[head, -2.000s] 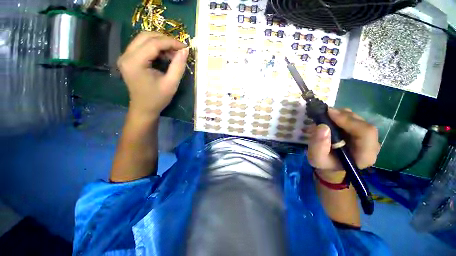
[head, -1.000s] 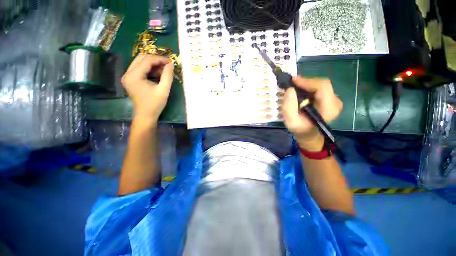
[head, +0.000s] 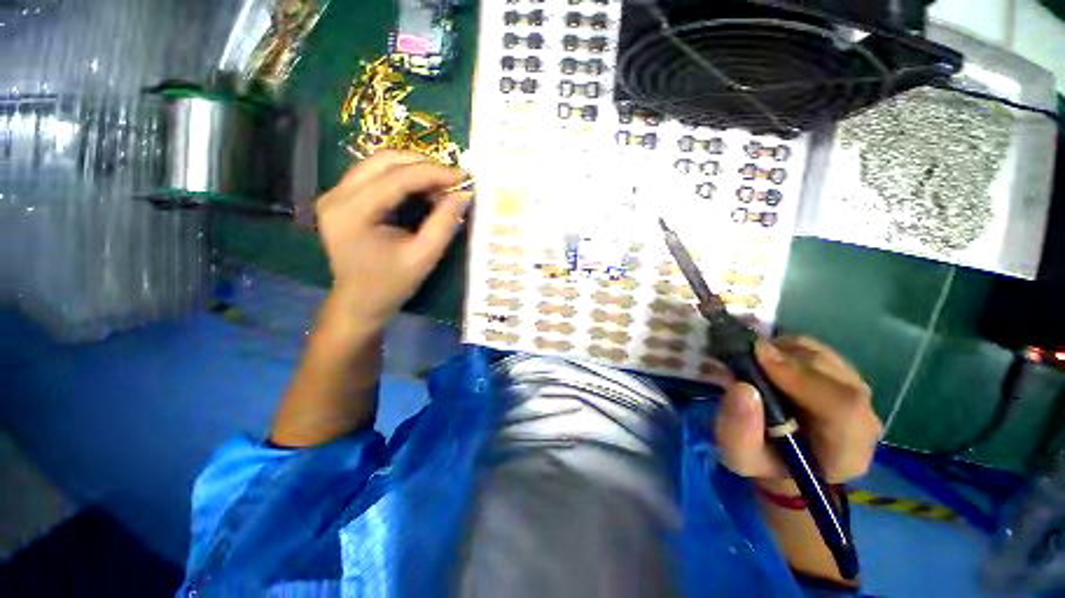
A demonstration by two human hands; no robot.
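Note:
My right hand (head: 806,415) grips a black soldering iron (head: 747,356) with a pale ring; its metal tip points up-left over the white tray (head: 502,222). The tray bears rows of tan shapes (head: 561,306) low down and dark parts (head: 582,68) in the upper rows; its middle is washed out by glare. My left hand (head: 380,240) is at the tray's left edge, thumb and forefinger pinched on a small gold piece (head: 461,186). Loose gold strips (head: 391,105) lie in a heap just above that hand.
A round black fan (head: 747,70) stands over the tray's top. A white box of grey speckled parts (head: 928,169) is upper right. A solder spool (head: 196,143) and clear plastic (head: 82,187) are at left. A dark device with a pink patch (head: 420,41) lies at the top.
The view has shifted and tilted. My left fingertips now show a small gold piece at the tray's edge. My right hand still holds the iron over the tray.

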